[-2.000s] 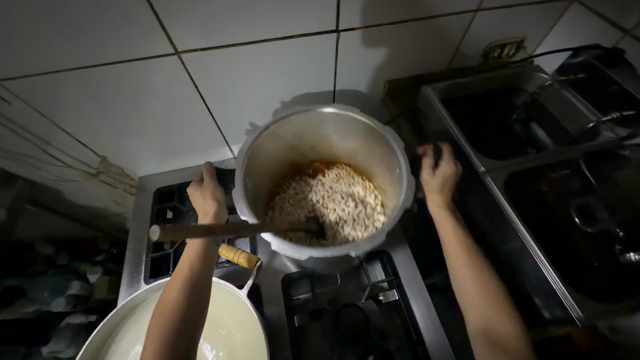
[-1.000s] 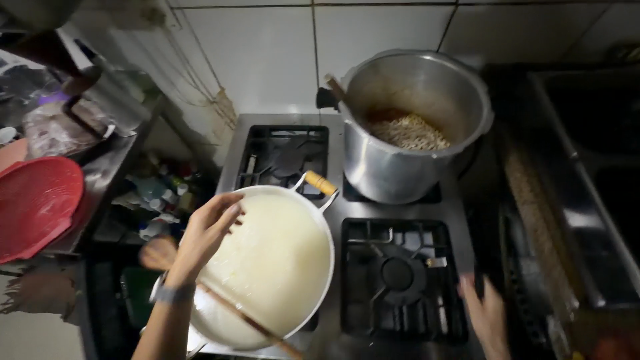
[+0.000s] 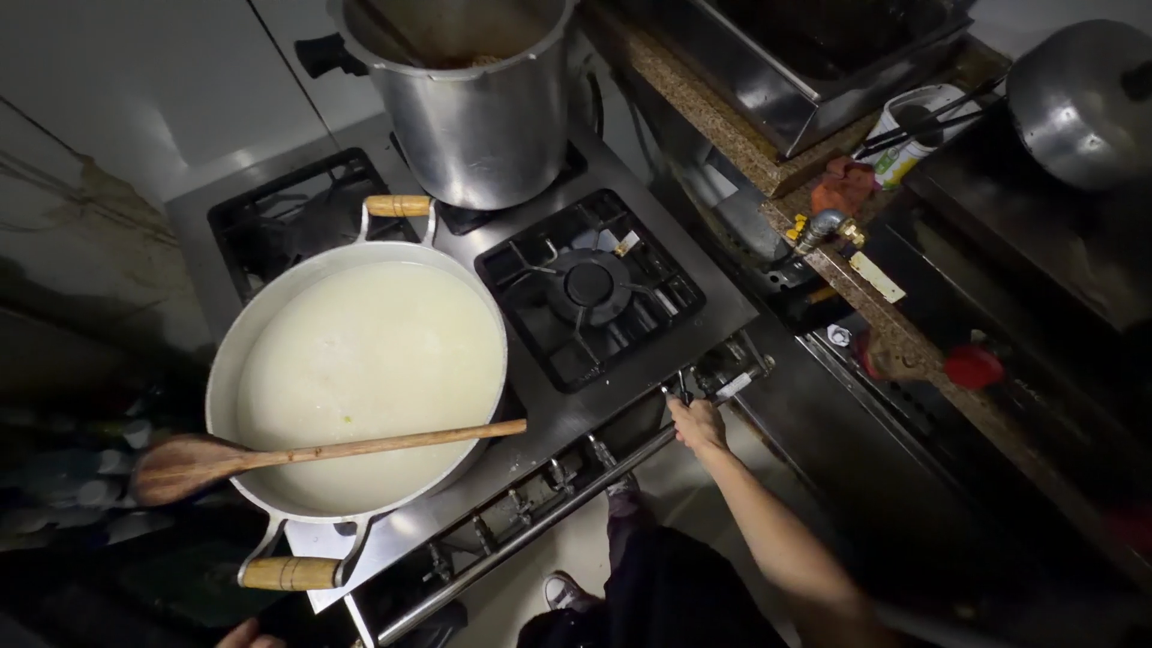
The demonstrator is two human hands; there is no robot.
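Note:
My right hand (image 3: pixel 697 425) is at a control valve on the stove's front rail, its fingers around or against the knob; the exact hold is partly hidden. Only fingertips of my left hand (image 3: pixel 249 635) show at the bottom edge, below the wide pot. That wide pot (image 3: pixel 216 387), with wooden grips on its handles, holds a pale creamy liquid. Across its rim lies a wooden spoon (image 3: pixel 360 450), bowl end to the left. Behind stands a tall aluminium pot (image 3: pixel 477 126) with a utensil and some brown food inside.
The front right burner (image 3: pixel 589 283) has a black grate. A metal rail (image 3: pixel 531 531) runs along the stove front. To the right are a stone counter edge (image 3: pixel 702 99), a gas valve fitting (image 3: pixel 828 229), a red cloth (image 3: pixel 843 184), a white tub (image 3: pixel 918 126) and a metal pot (image 3: pixel 1084 103).
My right hand has moved to the valves at the stove front. My left hand has left the area above the wide pot and the spoon, which now lies across the rim. The view has turned.

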